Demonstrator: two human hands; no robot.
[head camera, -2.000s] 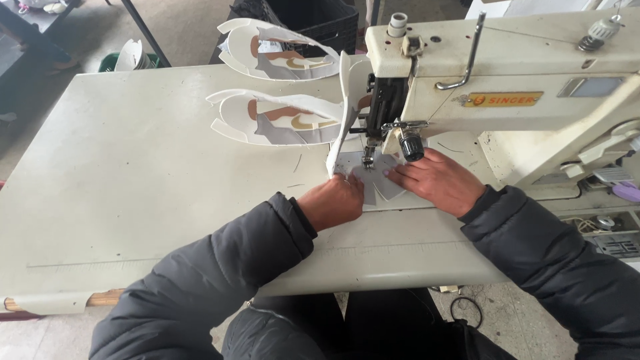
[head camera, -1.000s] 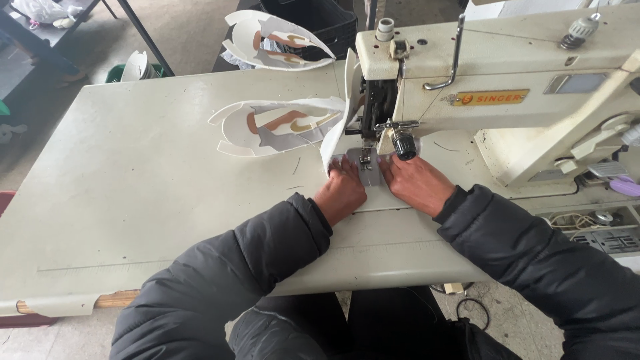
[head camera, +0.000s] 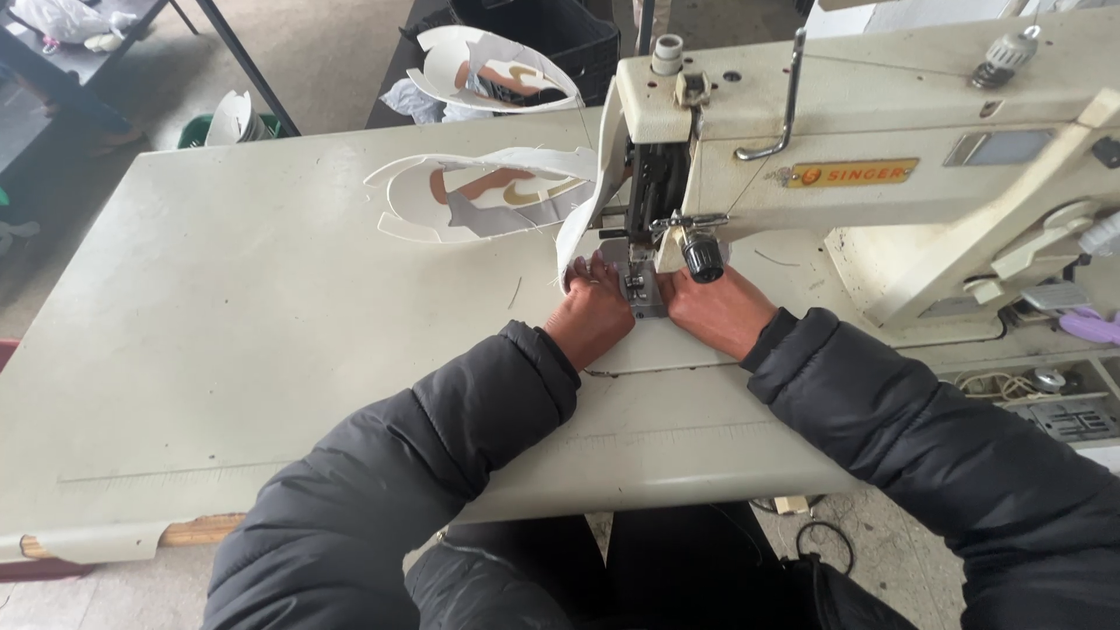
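A Singer sewing machine (head camera: 787, 149) stands on a pale table. Just left of its presser foot (head camera: 636, 282), my left hand (head camera: 592, 312) grips the lower part of a white shoe upper (head camera: 584, 229), which curves up beside the machine head. Close to the foot's right side is my right hand (head camera: 715, 306), its fingertips partly hidden behind the black tension knob (head camera: 703, 257); whether it grips the piece I cannot tell. Another shoe upper (head camera: 407, 197), white with grey and brown parts, lies behind and to the left. One more upper (head camera: 437, 66) hangs over the table's back edge.
The pale tabletop (head camera: 262, 350) extends left, its front edge chipped. Behind it is a black plastic crate (head camera: 573, 44). A green container (head camera: 197, 131) with white pieces stands beyond the back left. At the right, a tray (head camera: 1015, 398) holds metal parts, with a purple-handled tool (head camera: 1089, 326) nearby.
Between the earliest frame and now, both hands have drawn closer to the presser foot, and the grey piece spread under them shows less. The view has shifted slightly.
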